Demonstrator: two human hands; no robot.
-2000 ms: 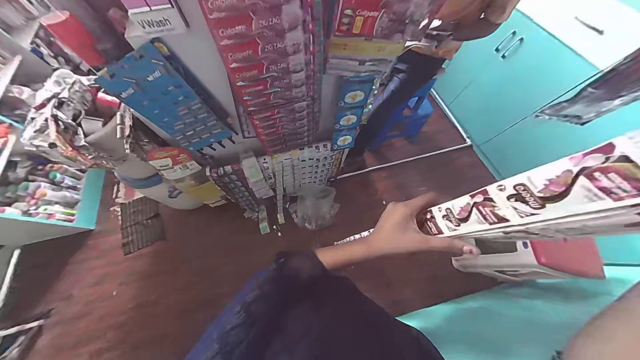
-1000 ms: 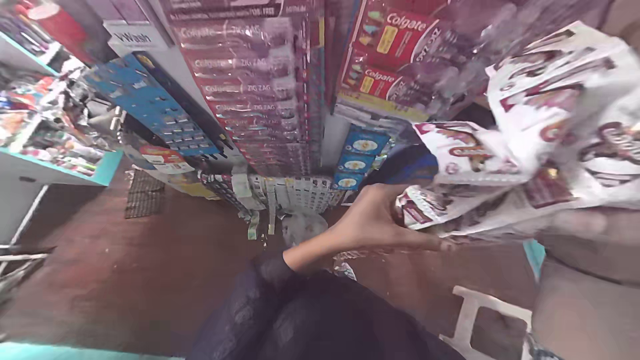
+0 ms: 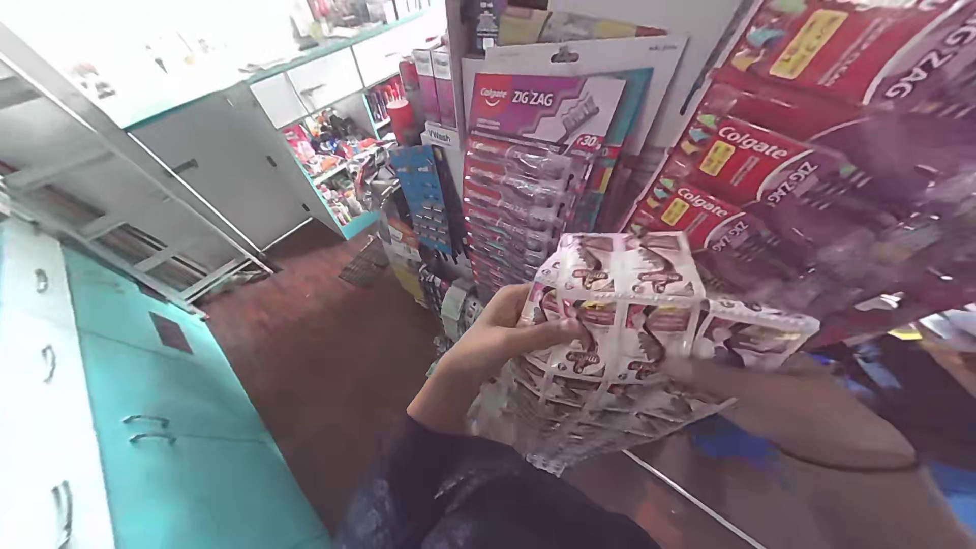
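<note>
A bundle of joined printed sachet strips (image 3: 610,335) is in front of me at the centre right, with folds hanging below. My left hand (image 3: 511,328) grips its left edge, the thumb lying across the front. My right hand (image 3: 701,374) is blurred at the bundle's right side, its fingers partly hidden by the strips, so its hold is unclear. Just behind the bundle hang Colgate Zig Zag toothbrush packs (image 3: 518,191) on a card, and larger red and purple Colgate packs (image 3: 732,168) hang at the right.
Turquoise cabinets (image 3: 183,412) with handles stand at the left. A grey door panel (image 3: 229,168) and shelves of small goods (image 3: 335,160) are farther back. A blue hanging card (image 3: 423,198) is beside the toothbrush display. Brown floor (image 3: 343,381) lies between cabinets and display.
The view has swung far to the left. The sachet strips, earlier loosely spread at the right, now hang as a more compact bundle at my left hand, which still holds them.
</note>
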